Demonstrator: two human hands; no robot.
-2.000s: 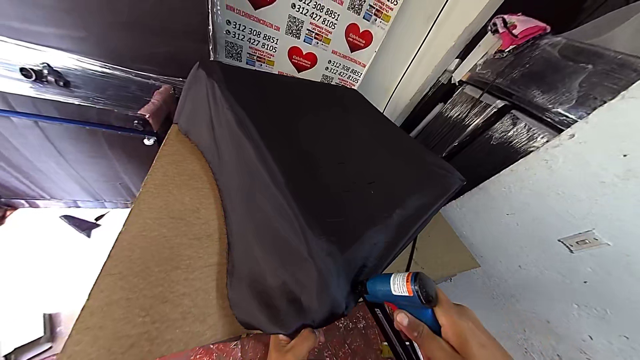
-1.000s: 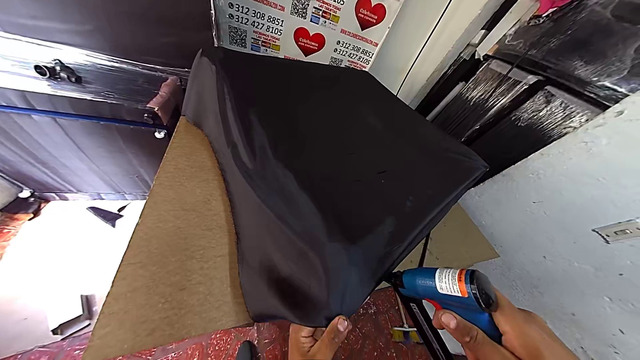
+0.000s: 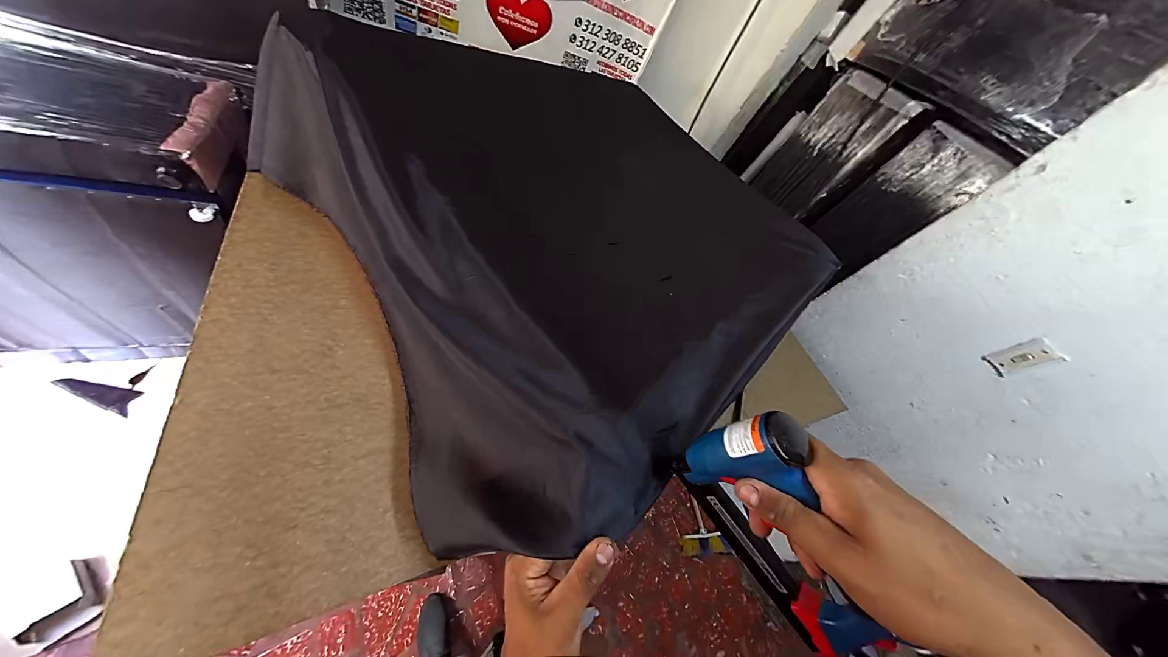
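Black fabric point(image 3: 547, 274) lies draped over a broad angular form, its loose curved edge spread across a brown fiberboard sheet point(image 3: 292, 401). At the near corner my left hand point(image 3: 557, 593) pinches the fabric's lower edge, thumb on top; the other fingers are partly hidden beneath. My right hand point(image 3: 849, 511) grips a blue cordless power tool point(image 3: 753, 456) with a black rear cap and a red trigger. Its dark nose touches the fabric at the right side of that corner. What lies under the fabric is hidden.
A white wall with a switch plate point(image 3: 1024, 357) stands close on the right. Plastic-wrapped dark panels point(image 3: 912, 155) are stacked behind. A printed sign point(image 3: 547, 27) is at the back. A broom point(image 3: 703, 538) rests on the red floor, and a blue bar point(image 3: 109, 185) runs at left.
The view has moved closer to the fabric. My left thumb, lower and less visible two seconds ago, now shows clearly on the fabric's edge. The tool remains in my right hand at the corner.
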